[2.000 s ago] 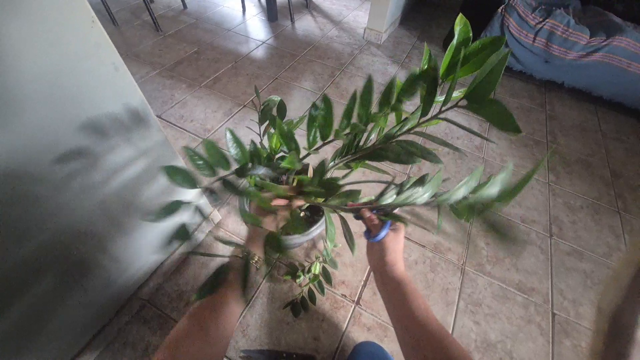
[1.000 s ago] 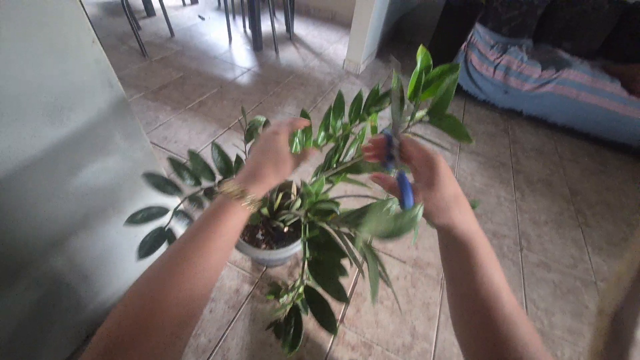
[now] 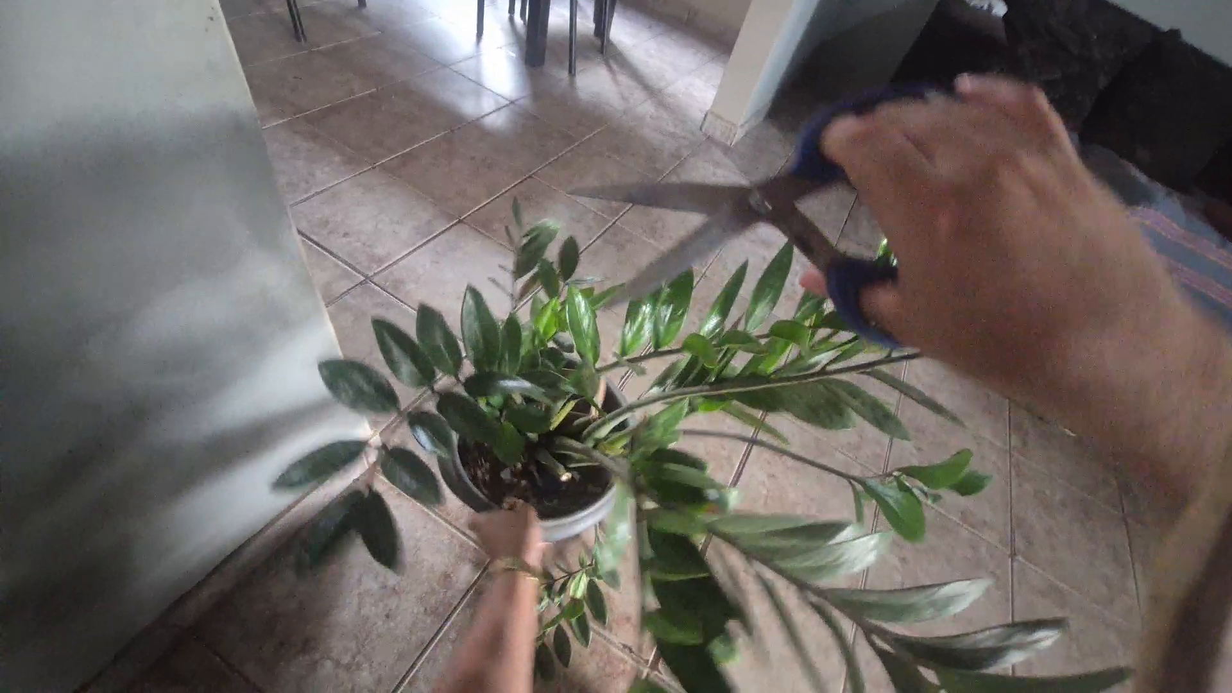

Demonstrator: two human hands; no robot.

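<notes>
My right hand (image 3: 1001, 212) holds scissors (image 3: 760, 204) by their blue handles, blades spread and pointing left above the plant. Below stands a leafy ZZ plant (image 3: 760, 385) in a round grey pot (image 3: 577, 523) with dark soil; its long stems lean out to the right and toward me. My left hand (image 3: 510, 534) is at the near rim of the pot, fingertips at the soil's edge; its grip is too small and blurred to read.
A pale wall or panel (image 3: 144, 318) rises close on the left of the plant. Around the pot lie brown floor tiles (image 3: 414, 221). Table and chair legs (image 3: 536, 34) stand at the back, a white pillar (image 3: 756, 67) beside them. A striped cloth (image 3: 1189, 241) is at the right.
My right hand has lifted the scissors nearer the camera, off to the right. My left hand has moved from the upper stems down to the pot's near rim.
</notes>
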